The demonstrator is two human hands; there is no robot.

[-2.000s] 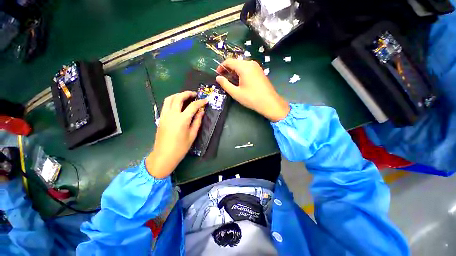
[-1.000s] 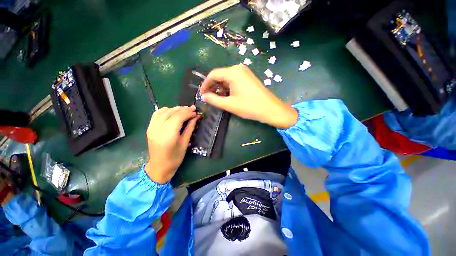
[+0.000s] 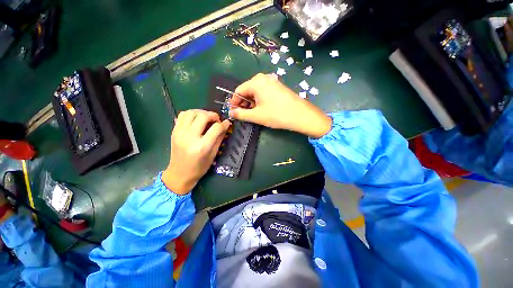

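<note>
An opened black phone mid-frame [image 3: 237, 147] lies on a black foam pad [image 3: 251, 160] in front of me. Both bare hands are over its upper end and hide most of the circuit board there. My right hand [image 3: 270, 105] holds metal tweezers [image 3: 228, 92] between its fingers, tips pointing left. My left hand [image 3: 195, 143] is at the phone's left edge, thumb and fingertips together beside the right fingertips. What is between the left fingertips is too small to tell.
Another phone [image 3: 79, 118] on foam lies left, and one [image 3: 468, 64] on stacked foam lies right. White pieces [image 3: 308, 70], a gold-and-dark pile [image 3: 251, 40] and a parts box [image 3: 318, 17] are ahead. A thin gold strip [image 3: 284, 162] lies near the bench edge. A neighbour's blue sleeve shows left.
Since two seconds ago my right hand has moved left and down over the phone's upper end, and my fingertips have come together. In the last second the hands have shifted only slightly.
</note>
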